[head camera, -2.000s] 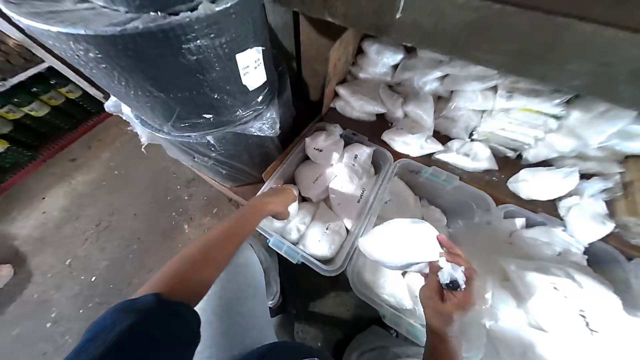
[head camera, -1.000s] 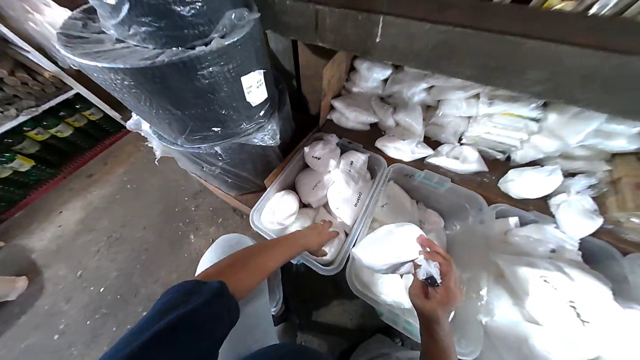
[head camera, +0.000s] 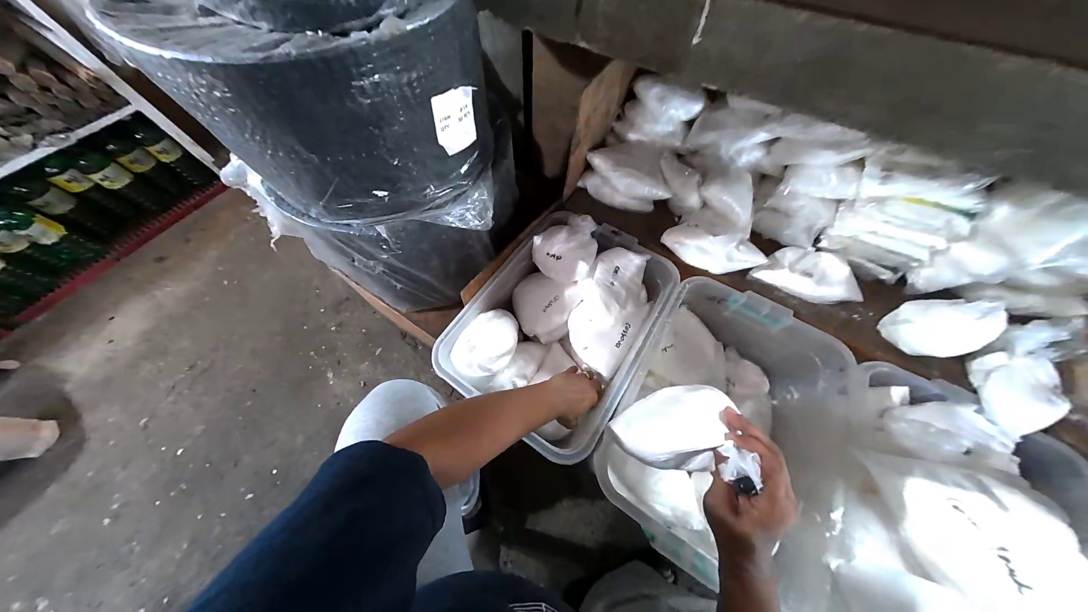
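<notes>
My left hand (head camera: 578, 396) reaches into the near end of a clear plastic bin (head camera: 665, 280) filled with tied plastic bags of white powder (head camera: 544, 306), several bearing handwriting. Its fingertips are down among the bags, so what they touch is hidden. At the right, my right hand (head camera: 752, 484) grips a bag of white powder (head camera: 676, 425) by its knotted neck, along with a small dark-ended object (head camera: 745, 485), perhaps a marker. That bag hangs over a second clear bin (head camera: 816, 340), which also holds white bags.
Wrapped black tubs (head camera: 314, 110) stand at the upper left beside the bins. More white bags (head camera: 807, 272) lie on a wooden shelf (head camera: 875, 327) under a thick beam. Large written-on bags (head camera: 977, 527) fill the lower right. Green bottles (head camera: 93, 187) line a rack at the far left.
My left hand has moved from the left side of the first bin toward its near right corner. A rounded white bag shows where the hand was. My right hand keeps its hold on the bag.
</notes>
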